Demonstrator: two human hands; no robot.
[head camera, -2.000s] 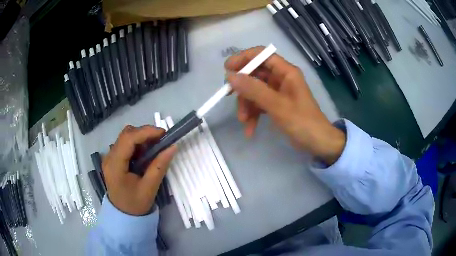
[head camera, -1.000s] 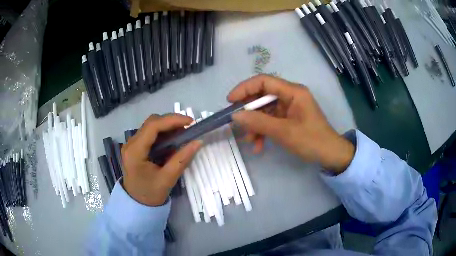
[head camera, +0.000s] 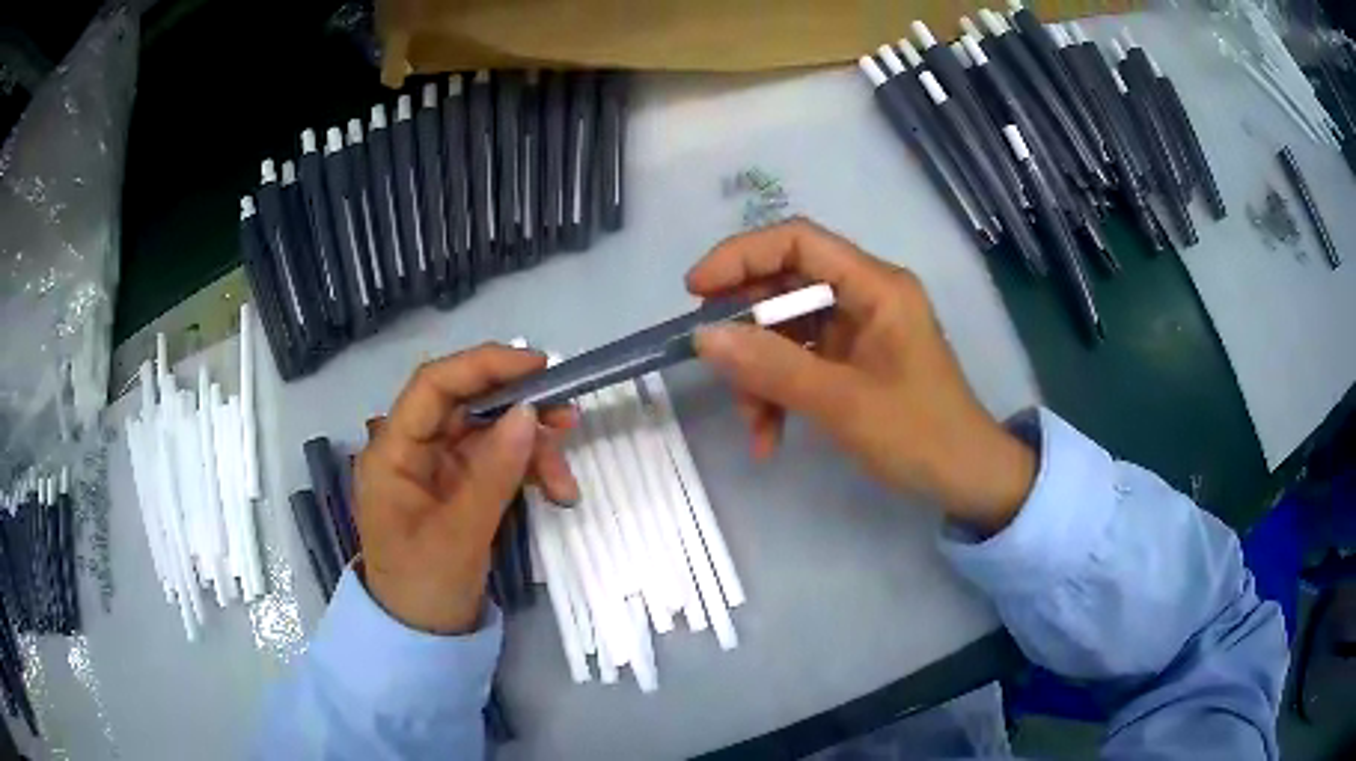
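Note:
A dark tube is held slanting, lower left to upper right, with a short white tip out of its right end. My left hand holds its lower left end between thumb and fingers. My right hand pinches it just below the white tip. White rods lie fanned under the tube. A few bare dark tubes lie beside and partly behind my left hand. Small metal pieces lie scattered beyond my right hand.
A row of dark tubes with white tips stands back left, a looser pile back right. More white rods lie left, near clear plastic film. Brown paper lies behind. A dark tube lies far right.
The white rod has gone into the dark tube, leaving a short tip. My right hand has moved down onto the tube. The left hand's fingers have shifted towards the tube's lower end.

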